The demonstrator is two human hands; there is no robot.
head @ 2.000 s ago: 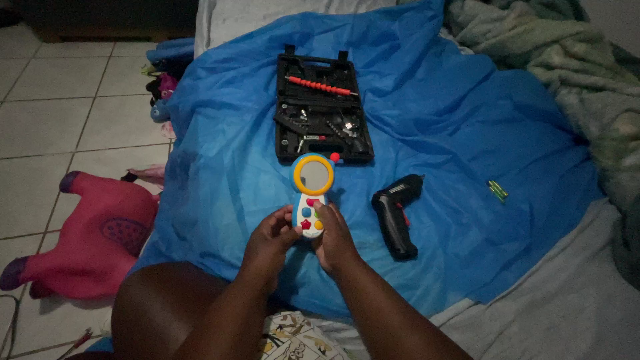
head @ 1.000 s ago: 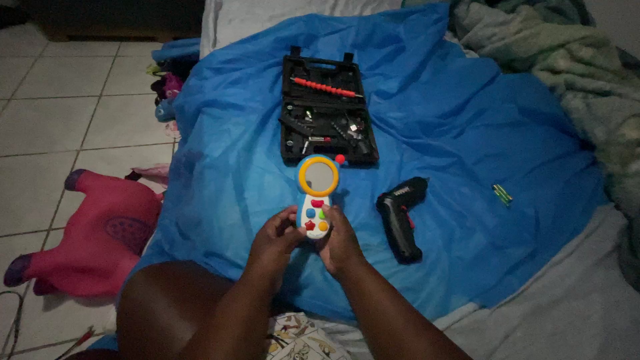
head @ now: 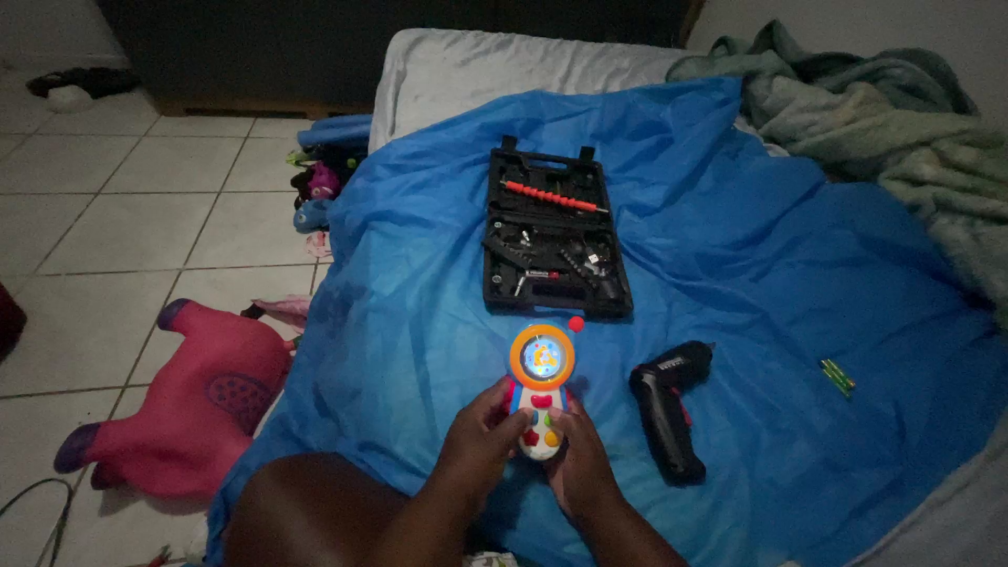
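A white toy phone [head: 542, 394] with an orange ring, a red-tipped antenna and coloured buttons is held between both hands, its round window lit. My left hand [head: 482, 433] grips its left side, thumb over the buttons. My right hand [head: 581, 453] holds the right side, thumb also on the buttons. Beyond it lies an open black plastic tool case [head: 618, 303] holding bits, small tools and a red flexible shaft [head: 551, 195]. Right of my hands rests a black cordless screwdriver [head: 665, 413]. Farther right are small green batteries [head: 837, 378].
A blue sheet [head: 409, 315] covers much of the bed. A green blanket [head: 882, 142] is bunched at the back right. On the tiled floor [head: 118, 228] at the left lie a pink inflatable animal toy [head: 205, 394] and other toys. A dark cabinet [head: 315, 47] stands behind.
The toy's round window, unlit before, is now lit with a picture. The thumbs have shifted over the buttons. The view has tilted up.
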